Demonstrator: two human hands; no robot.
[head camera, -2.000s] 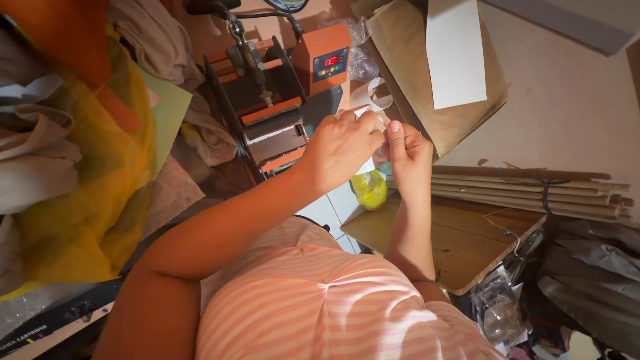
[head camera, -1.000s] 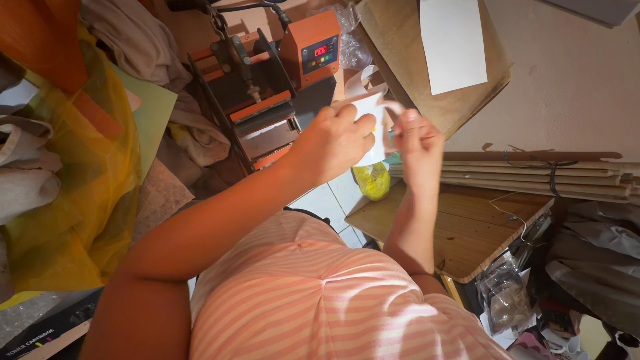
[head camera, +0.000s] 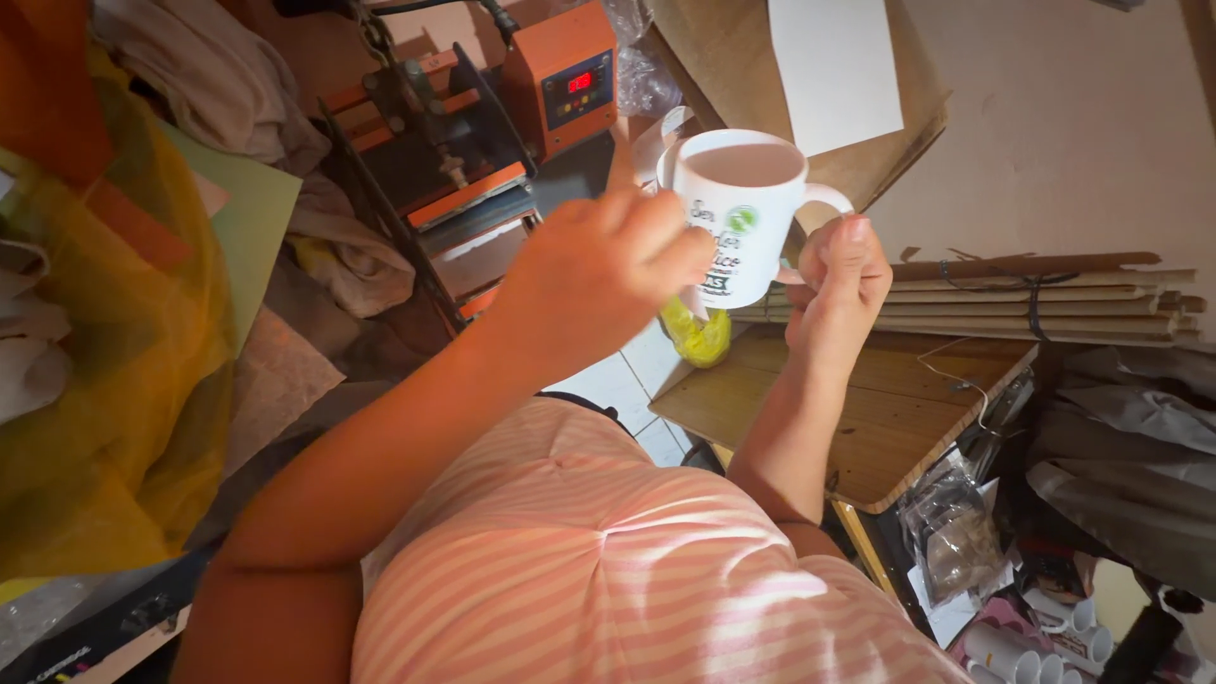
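Note:
A white ceramic mug (head camera: 746, 218) with dark lettering and a green round mark on its side is held up in front of my body, its rim tilted toward the camera. My right hand (head camera: 841, 275) grips it by the handle, with the thumb on top. At the mug's left side is my left hand (head camera: 617, 261), its fingers bent over a strip of pale paper (head camera: 668, 166) that stands off the wall behind them. Those fingers cover part of the lettering, and their exact hold is partly hidden.
An orange-and-black mug heat press (head camera: 437, 142) with a lit control box (head camera: 575, 81) stands beyond my left hand. Right of my right hand are a wooden board (head camera: 893, 408) and tied cardboard tubes (head camera: 1102, 304). Several white mugs (head camera: 1007, 655) lie at lower right.
The mug's printed side and open rim now show between my hands, where earlier only white paper and parts of a white thing were visible. The left hand has moved along the paper at its side.

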